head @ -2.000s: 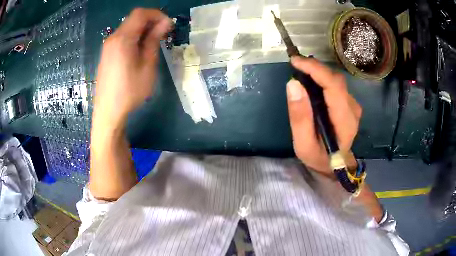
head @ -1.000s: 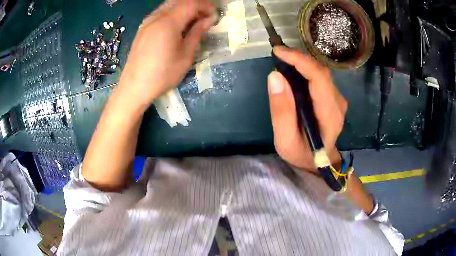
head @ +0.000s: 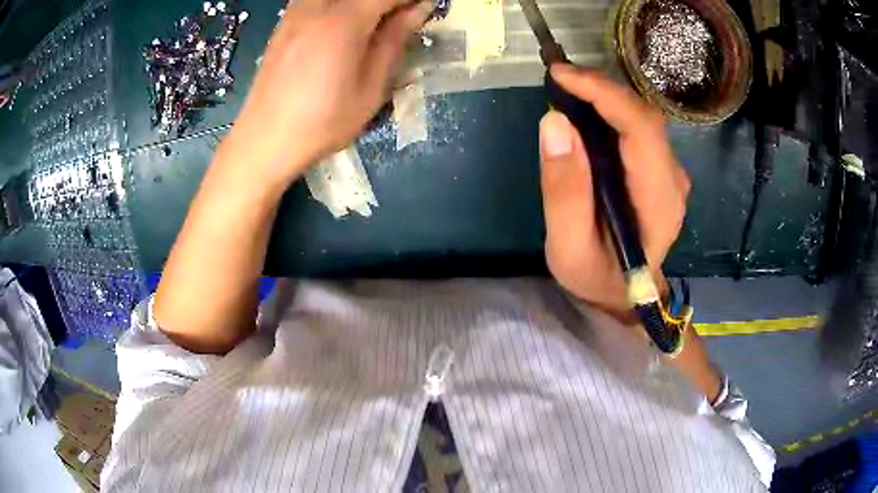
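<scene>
My right hand (head: 616,183) grips the black handle of a soldering iron (head: 602,159). Its metal barrel points up and the tip is cut off by the top edge. My left hand (head: 322,91) is bent over the left part of the cream tape work pad (head: 481,75), fingertips at the top edge. Small dark and silvery bits show at these fingertips; whether they are held cannot be told. A pile of small dark and silver parts (head: 193,63) lies on the green mat left of my left hand. A loose tape strip (head: 342,183) sticks out below my left wrist.
A round holder with silvery shavings (head: 679,48) stands right of the pad, its yellowish rim (head: 708,117) close to my right hand. Black equipment is at the far right. A clear dimpled tray (head: 82,173) lies at the far left. The mat's front edge runs by my striped garment.
My left hand has moved right, from beside the pad to over it, uncovering the parts pile. The view has shifted, so the pad sits higher. My right hand still holds the iron.
</scene>
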